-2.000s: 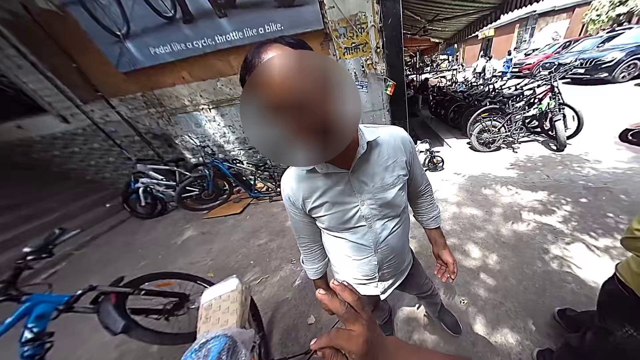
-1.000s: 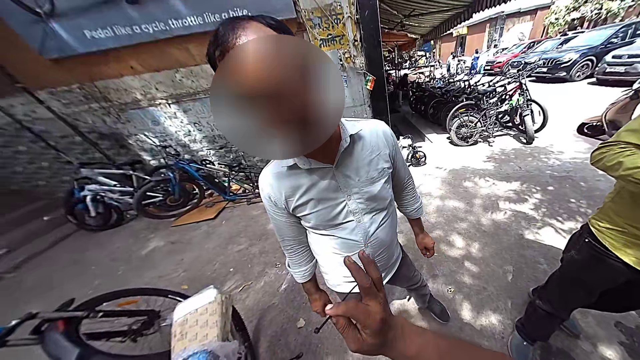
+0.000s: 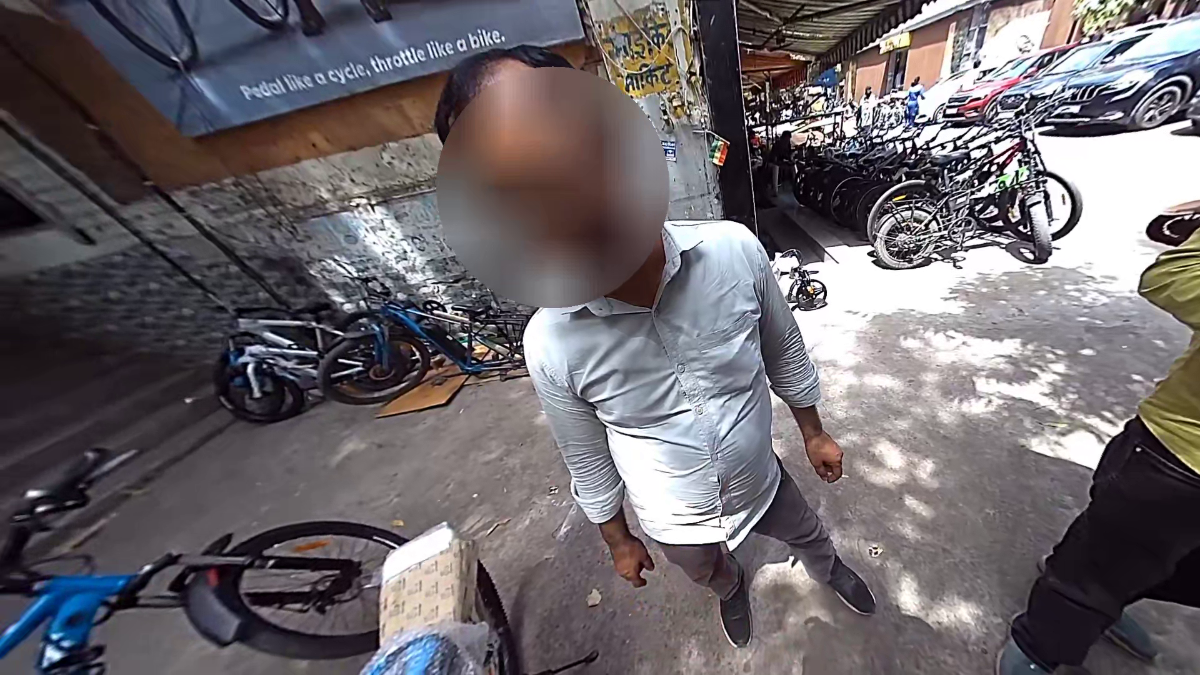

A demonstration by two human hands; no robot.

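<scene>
Neither of my hands shows in the head view now. A wrapped cardboard box point(image 3: 428, 581) stands at the lower middle, with a plastic-wrapped blue object point(image 3: 431, 652) just below it at the frame's edge. Behind and left of the box is a bicycle wheel point(image 3: 314, 534) with a black mudguard. A blue bicycle frame point(image 3: 70, 605) with a dark handlebar fills the lower left corner. Facing me stands a person in a light shirt point(image 3: 670, 403), both arms hanging down.
Bicycles point(image 3: 375, 347) lean by the wall at left beside a flat piece of cardboard point(image 3: 422, 392). More bicycles point(image 3: 975, 187) stand in rows at upper right, near parked cars point(image 3: 1097, 80). Another person in a yellow-green top point(image 3: 1177, 394) is at the right edge.
One of my hands, in front of the facing person's waist in both earlier frames and with a thin dark item at its fingers one second ago, has left the view.
</scene>
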